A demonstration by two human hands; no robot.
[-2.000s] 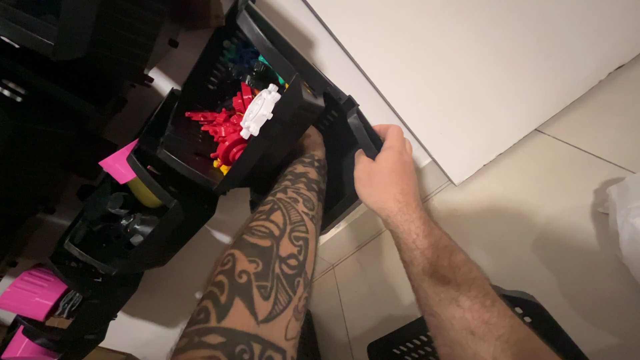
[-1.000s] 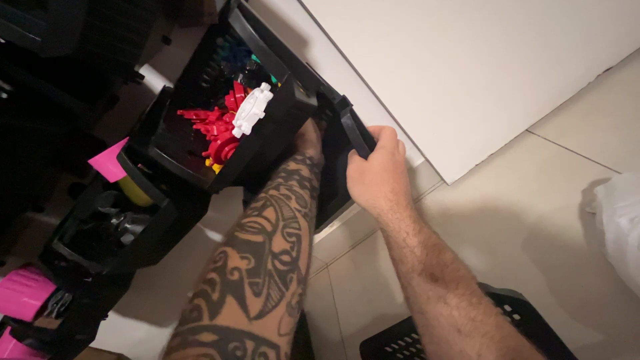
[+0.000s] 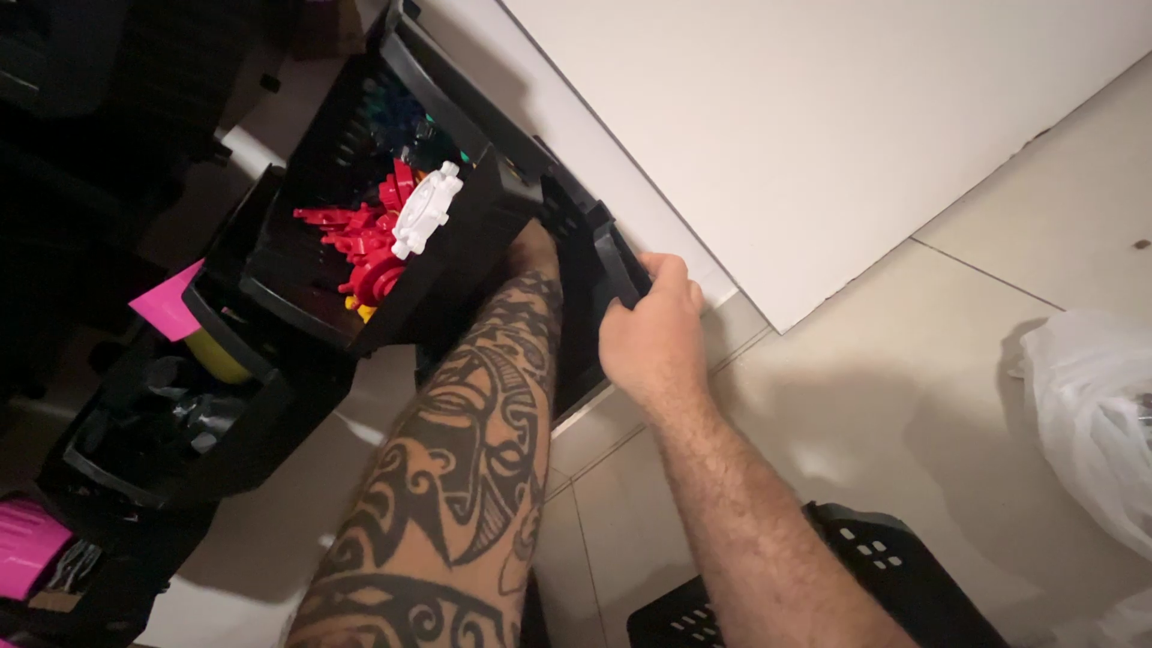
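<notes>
My right hand (image 3: 655, 337) grips the raised rim of a black plastic bin (image 3: 580, 310) at the centre, thumb on the near side. My left hand (image 3: 536, 247) reaches into that bin from below, past the tattooed forearm; only its back near the wrist shows, and its fingers are hidden behind the upper bin. Just left of it, the upper black bin (image 3: 450, 256) holds red plastic parts (image 3: 364, 234), a white plastic part (image 3: 427, 209), a little yellow and some dark green pieces.
Further black bins (image 3: 225, 450) at the left hold clear, yellow and pink items (image 3: 171, 301). A white panel (image 3: 810, 117) stands at upper right above the tiled floor. A perforated black basket (image 3: 891, 567) lies at the bottom, and a white plastic bag (image 3: 1089, 405) at the right edge.
</notes>
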